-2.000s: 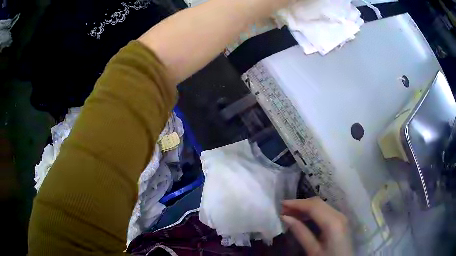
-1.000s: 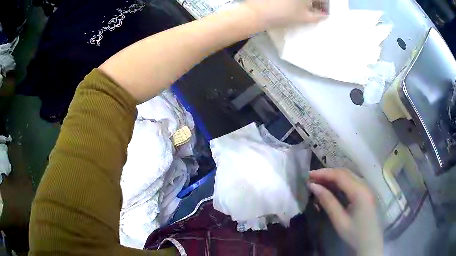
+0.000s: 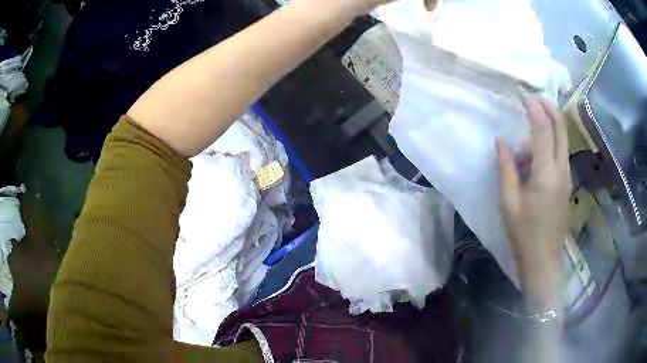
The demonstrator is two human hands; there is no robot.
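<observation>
A white fabric panel (image 3: 454, 135) slants over the machine bed's edge and hangs towards the lap. More white pieces (image 3: 493, 35) lie at its upper end. My right hand (image 3: 535, 163) is on the panel's right side, fingers spread over the fabric; whether it grips the cloth is unclear. My left forearm reaches across the top, and the left hand is mostly cut off by the top edge; a small bit of finger (image 3: 430, 4) shows at the white pieces. A lap stack of white cut pieces (image 3: 379, 234) lies below the panel.
A large heap of white pieces (image 3: 213, 234) with a tan tag (image 3: 269, 175) lies left, beside a blue bin rim (image 3: 291, 244). The machine bed (image 3: 567, 18) and shiny metal cover (image 3: 628, 92) are at right. A plaid apron (image 3: 319, 322) is below.
My right hand has moved up from the lap stack's edge onto the white panel. The panel now spreads down from the bed over the table edge. My left hand has moved up, mostly out of view.
</observation>
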